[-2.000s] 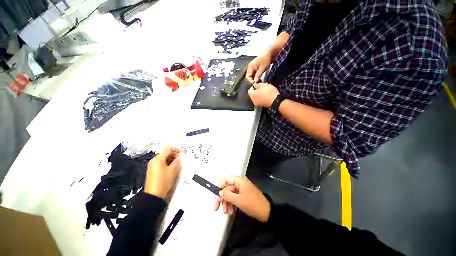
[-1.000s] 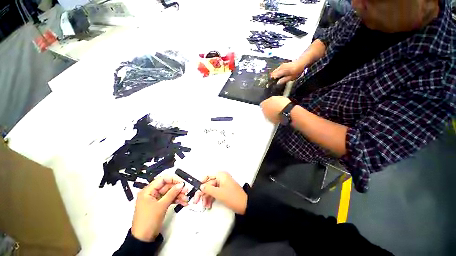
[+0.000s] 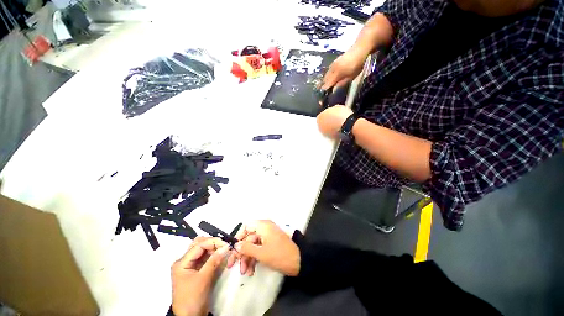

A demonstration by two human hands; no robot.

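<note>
My right hand [image 3: 266, 248] holds a black strip [image 3: 213, 231] by its near end, over the table's front edge. My left hand [image 3: 199, 271] touches the strip's near end with thumb and fingertips; whether a small part is pinched there is too small to tell. Another dark strip shows partly behind my right fingertips. The strip pile [image 3: 162, 188] lies just beyond my left hand. Small bright fittings [image 3: 269, 162] are scattered right of the pile, and a single strip [image 3: 267, 137] lies beyond them.
A coworker in a checked shirt [image 3: 495, 105] sits at the right, hands at a dark mat [image 3: 290, 92]. A clear bag of strips [image 3: 167, 80] and a red and yellow packet [image 3: 255, 64] lie beyond the pile. A cardboard box [image 3: 43, 259] stands at the left.
My left hand has come from the small fittings to the strip in my right hand, and both hands now meet at its near end. The coworker's right hand has moved over the mat.
</note>
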